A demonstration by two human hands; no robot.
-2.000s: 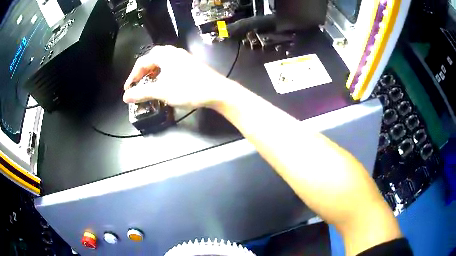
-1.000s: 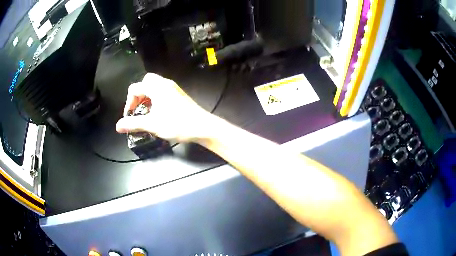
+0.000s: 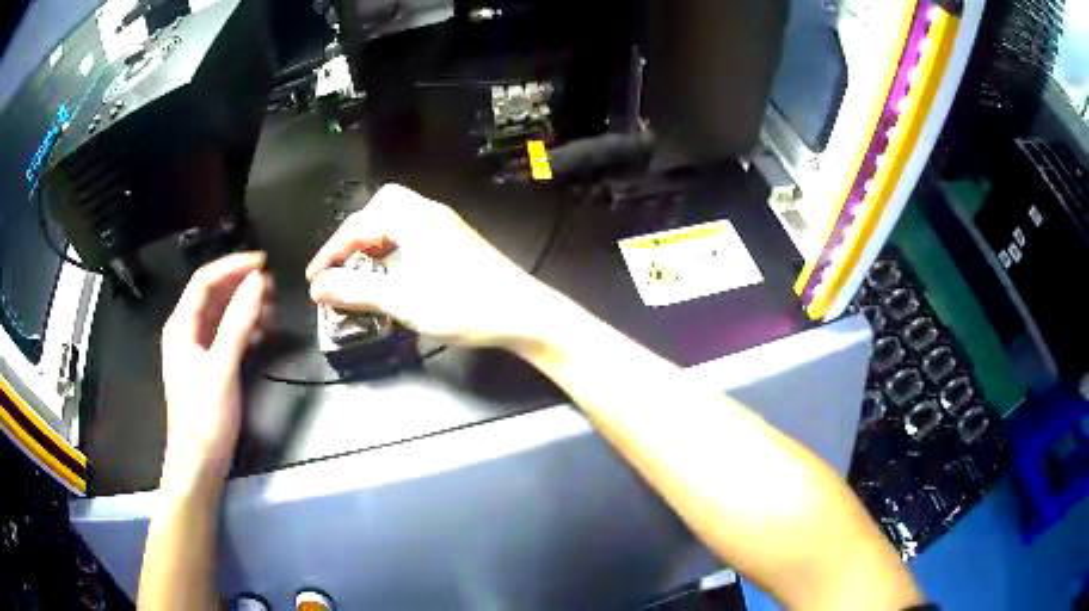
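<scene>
The fixture (image 3: pixel 364 356), a small dark block with a silver top, stands on the black plate (image 3: pixel 478 394). A silvery module (image 3: pixel 362 265) shows at its top, partly hidden by my fingers. My right hand (image 3: pixel 412 269) reaches in from the lower right, thumb and fingers closed around the module at the fixture. My left hand (image 3: pixel 219 328) is raised just left of the fixture, fingers apart and curved, with nothing visible in it. A thin black cable (image 3: pixel 293 381) curves across the plate beside the fixture.
Dark tooling with a yellow tag (image 3: pixel 540 159) is at the rear. A dark box (image 3: pixel 155 131) stands at back left. A warning label (image 3: pixel 690 261) lies right. A striped side post (image 3: pixel 878 155) and black parts tray (image 3: pixel 926 370) are at right. An orange button (image 3: pixel 313 600) shows below.
My left hand has come into view from the lower left, beside the fixture. My right hand stays at the module on the fixture. The camera view has shifted.
</scene>
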